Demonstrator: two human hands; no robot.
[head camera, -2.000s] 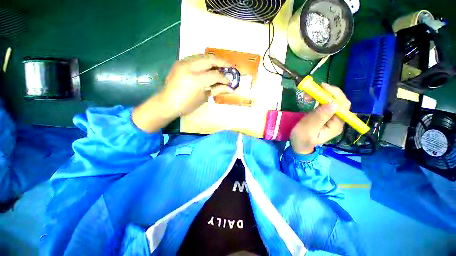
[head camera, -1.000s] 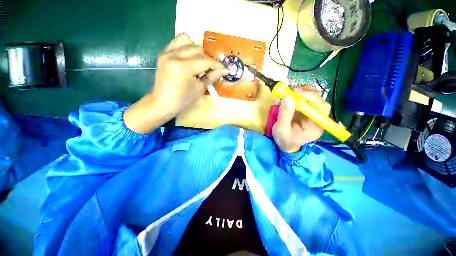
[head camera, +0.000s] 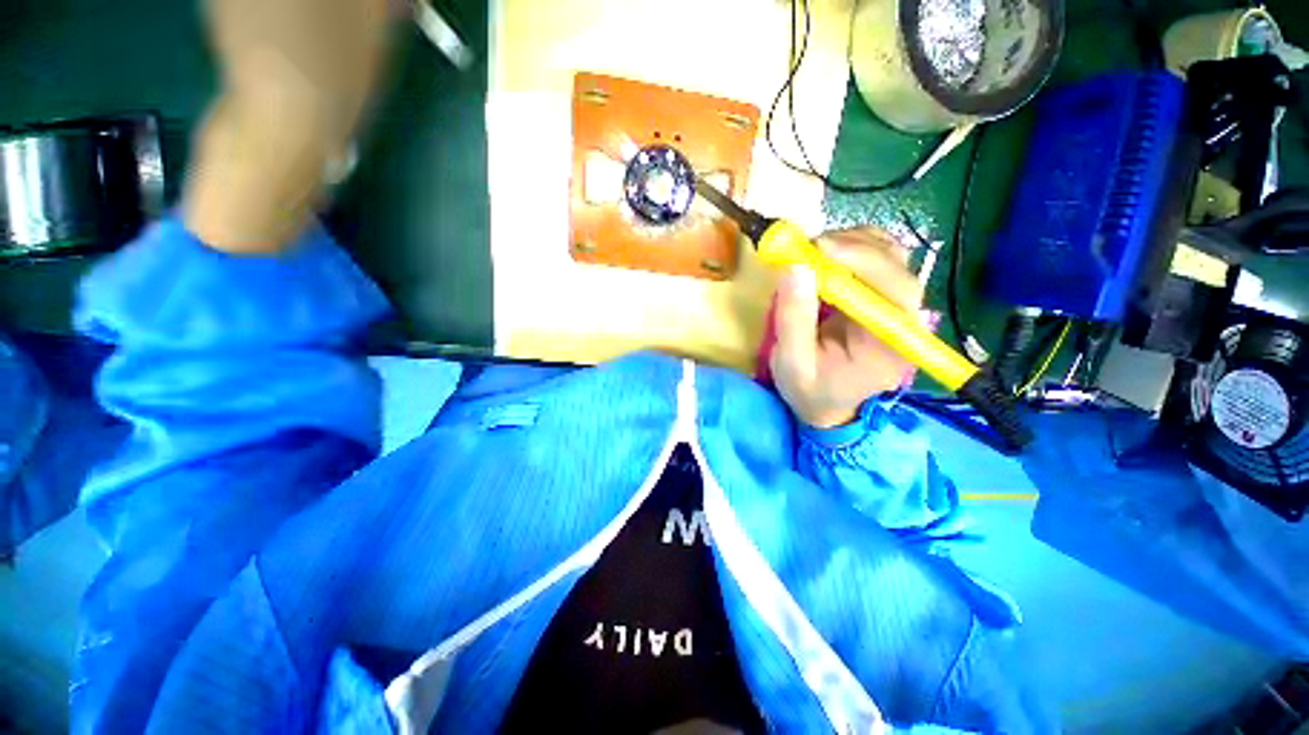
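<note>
The round workpiece (head camera: 659, 185), a dark ring with shiny spots, sits in the centre of the orange-brown fixture (head camera: 600, 244) on the cream base board (head camera: 574, 319). My right hand (head camera: 847, 338) is closed around the yellow handle of the soldering iron (head camera: 869, 307). The iron's thin tip points left and ends at the right edge of the workpiece; whether it touches cannot be told. My left hand (head camera: 294, 72) is blurred at the upper left, away from the fixture and cut off by the top edge. Its fingers and anything in them cannot be made out.
The solder spool (head camera: 72, 191) lies at far left. A slim shiny metal piece (head camera: 442, 33) is near my left hand. The tip-cleaning tin (head camera: 879, 65), blue soldering station (head camera: 1084, 201) and black fan (head camera: 1249, 409) stand at right. A black cord crosses the board.
My left hand has left the workpiece and moved up and left. The workpiece now rests in the fixture. My right hand brought the iron left from beside the board to the workpiece.
</note>
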